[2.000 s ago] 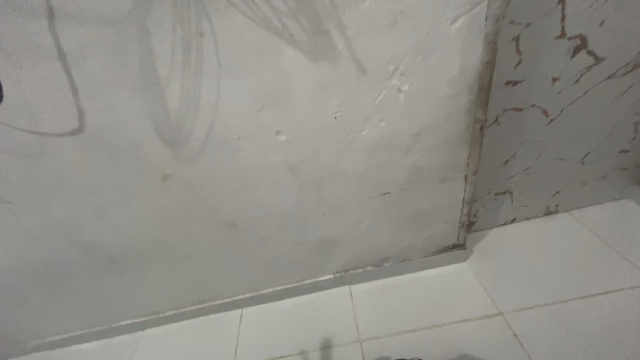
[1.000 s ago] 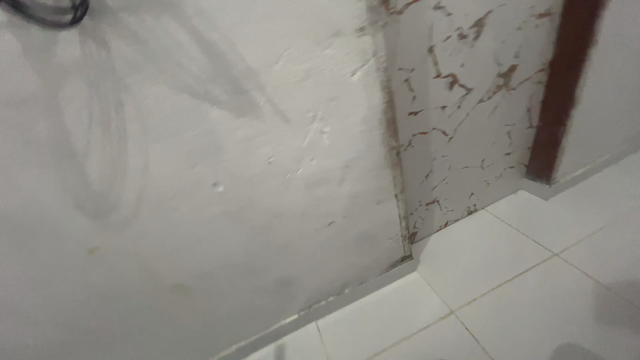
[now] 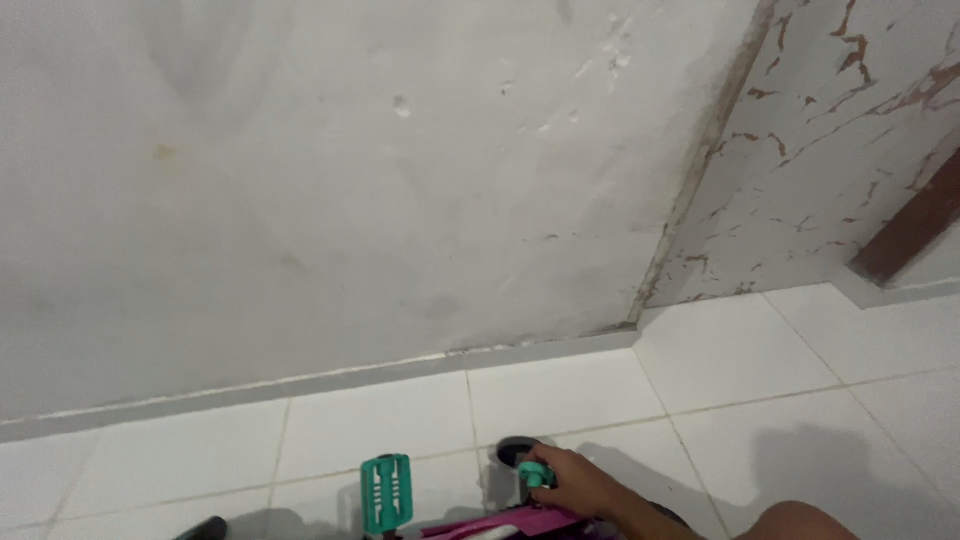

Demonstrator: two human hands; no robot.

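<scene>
At the bottom of the head view, my right hand [image 3: 576, 480] reaches in from the lower right, its thumb and fingers around a small teal plastic part [image 3: 534, 474]. Just beyond the fingertips is a small black wheel [image 3: 516, 451]. Under the hand lies a pink panel [image 3: 517, 521], apparently of a child's bicycle, cut off by the lower edge. A teal bicycle pedal [image 3: 387, 493] stands up to its left. My left hand is out of view.
A grey wall [image 3: 337, 187] with chipped spots meets white floor tiles [image 3: 555, 390]. At the right are a veined panel [image 3: 810, 187] and a brown post [image 3: 907, 225]. A bare knee [image 3: 802, 523] shows at lower right, a dark object [image 3: 204, 529] at lower left.
My right hand, the teal pedal, the pink panel and the small wheel have come into view at the bottom. The view has shifted; the black cable at the upper left is out of it.
</scene>
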